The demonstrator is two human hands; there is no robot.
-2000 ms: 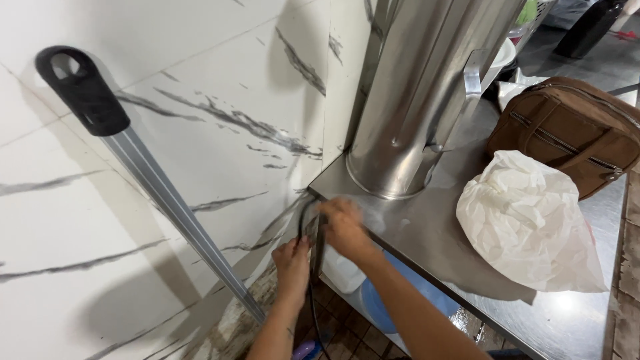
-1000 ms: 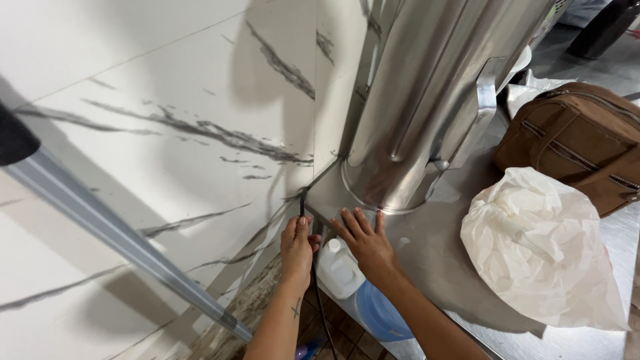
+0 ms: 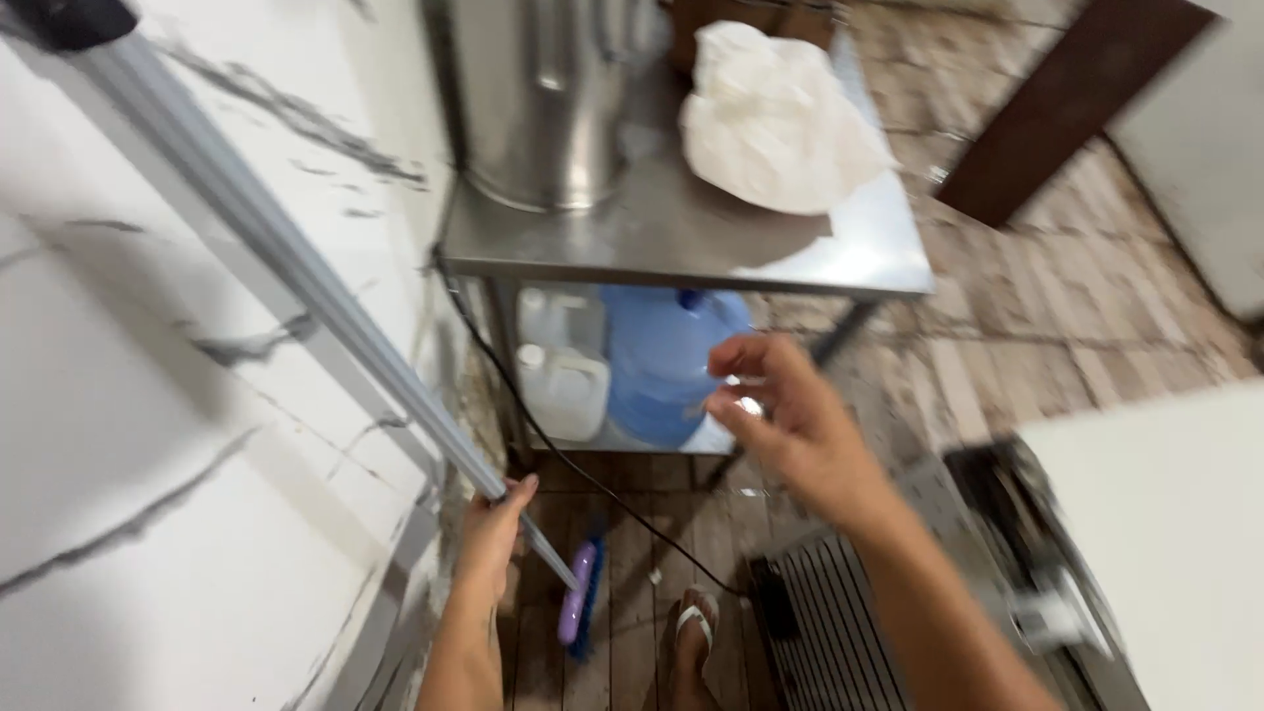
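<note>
My left hand (image 3: 499, 528) is wrapped around the lower part of a grey metal broom pole (image 3: 365, 331), which leans along the marbled wall with its black grip at the top left. At the pole's foot is a purple broom head (image 3: 579, 597) with blue bristles, on the floor. My right hand (image 3: 765, 405) hangs in the air before the lower shelf, fingers apart and curved, nothing seen in it. A black cable (image 3: 583, 472) runs from the table's left corner down across the floor between my hands.
A steel table (image 3: 681, 232) holds a metal cylinder (image 3: 548, 128) and a crumpled white bag (image 3: 780, 128). White jugs (image 3: 573, 395) and a large blue water bottle (image 3: 657, 370) are on its lower shelf. Near my sandalled foot (image 3: 694, 627) lies a slatted black grille (image 3: 839, 622); a white surface stands right.
My left hand has left the cable by the table corner and taken hold of the broom pole. My right hand has come off the tabletop edge. The view has tilted down to the floor.
</note>
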